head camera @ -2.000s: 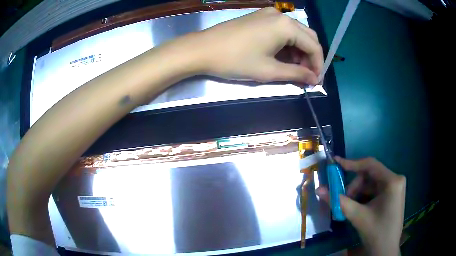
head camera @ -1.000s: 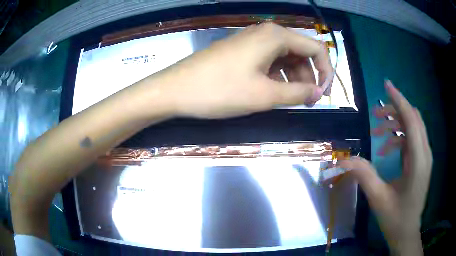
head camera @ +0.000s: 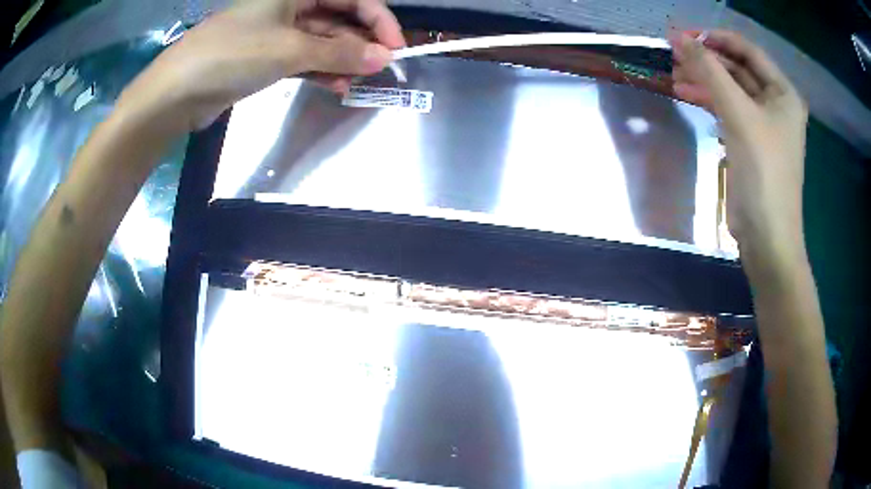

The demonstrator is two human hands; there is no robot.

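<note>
My left hand (head camera: 358,43) and my right hand (head camera: 707,72) hold a narrow white strip of tape (head camera: 535,41) between them, bowed slightly upward. It runs above the back edge of the upper display panel (head camera: 468,143); I cannot tell whether it touches. A short tape end hangs below my left fingers. The upper panel has a barcode label near its left. A lower display panel (head camera: 449,401) has a copper-coloured strip (head camera: 516,304) along its back edge and an orange flex cable at its right end. Both panels lie in a black foam tray (head camera: 458,234).
Clear glaring plastic film (head camera: 57,181) lies at the left on the green mat (head camera: 105,382), with small white scraps (head camera: 84,95) at its back. A long pale ridged band (head camera: 821,95) crosses the back. Something turquoise shows partly behind my right forearm.
The scissors seen in my right hand two seconds ago are no longer there. My right hand has moved up to the tape, my left hand has moved left, and the tape spans between them. The view has shifted.
</note>
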